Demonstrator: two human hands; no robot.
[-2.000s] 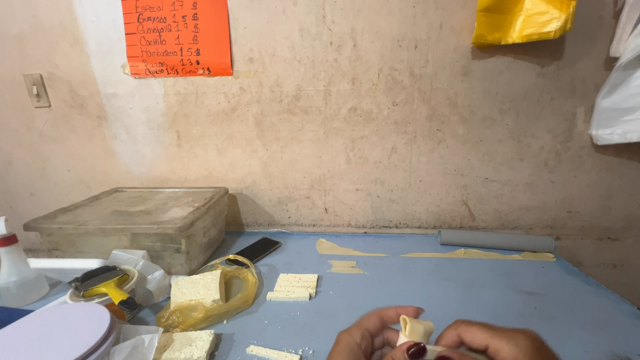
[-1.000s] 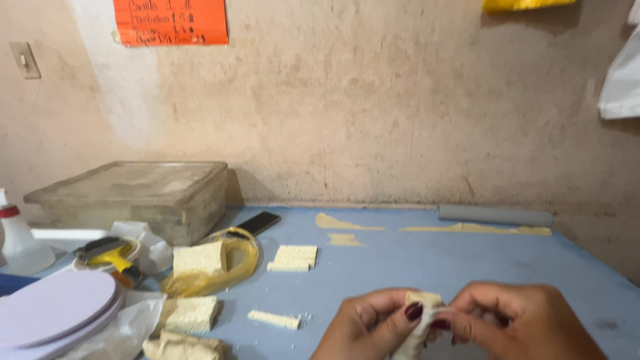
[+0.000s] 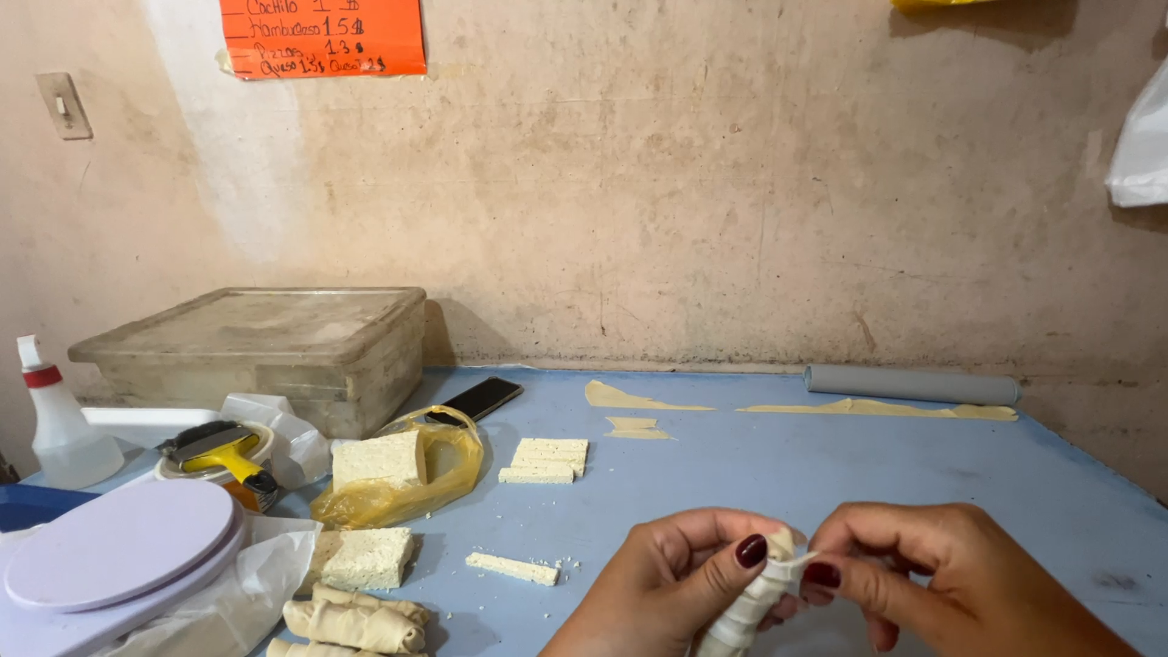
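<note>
Near the bottom edge, my left hand holds a stick wrapped in a spiral of pale dough, its thumb near the top end. My right hand pinches the loose end of the dough strip at that top end between thumb and fingers. Left of the hands, a single cheese stick lies on the blue table among crumbs. Further back are several cut cheese sticks side by side. Wrapped dough rolls lie at the lower left, beside a cheese block.
Another cheese block sits in a yellow plastic bag. A lilac scale, spray bottle, yellow-handled brush and lidded plastic bin stand left. A phone, dough scraps and a grey roller lie towards the wall.
More of the dough-wrapped stick shows between my hands than before. My right hand has drawn a strip end out from its top. The view has tilted down.
</note>
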